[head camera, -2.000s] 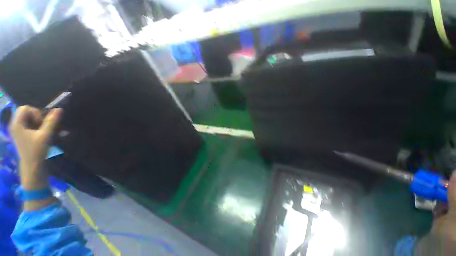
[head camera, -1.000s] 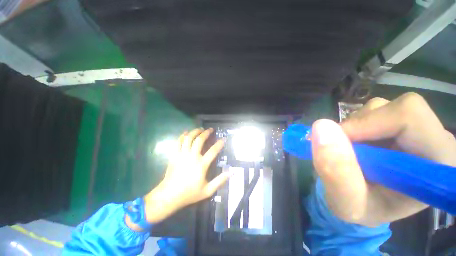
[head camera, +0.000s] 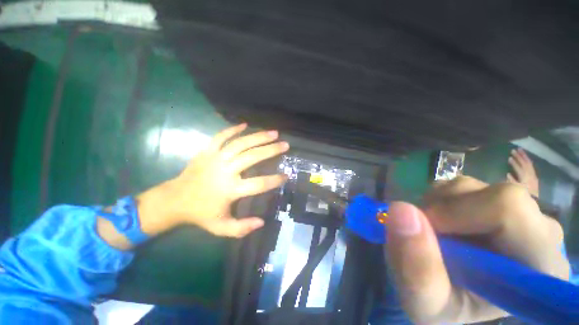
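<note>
The opened tablet-like device (head camera: 301, 260) lies in a black tray (head camera: 238, 273), with silvery panels and a dark diagonal strip in its near part. A strip of small shiny circuit parts (head camera: 343, 174) runs across its far end. My left hand (head camera: 219, 181) is spread over the tray's left edge, fingertips at the circuit parts, holding nothing. My right hand (head camera: 470, 244) holds the soldering iron by its thick blue handle (head camera: 368, 219). The metal tip points left over the device and is blurred; I cannot tell whether it touches.
A tall black block of stacked trays (head camera: 381, 70) stands right behind the work. A small silvery square (head camera: 449, 164) lies on the green mat (head camera: 101, 171) at the right. Another person's hand (head camera: 524, 170) shows at the right. A pale rail (head camera: 76, 13) crosses the upper left.
The view has shifted. My left hand has turned and moved its fingertips towards the device's far left corner. The iron's handle has moved left over the device, and its tip now shows.
</note>
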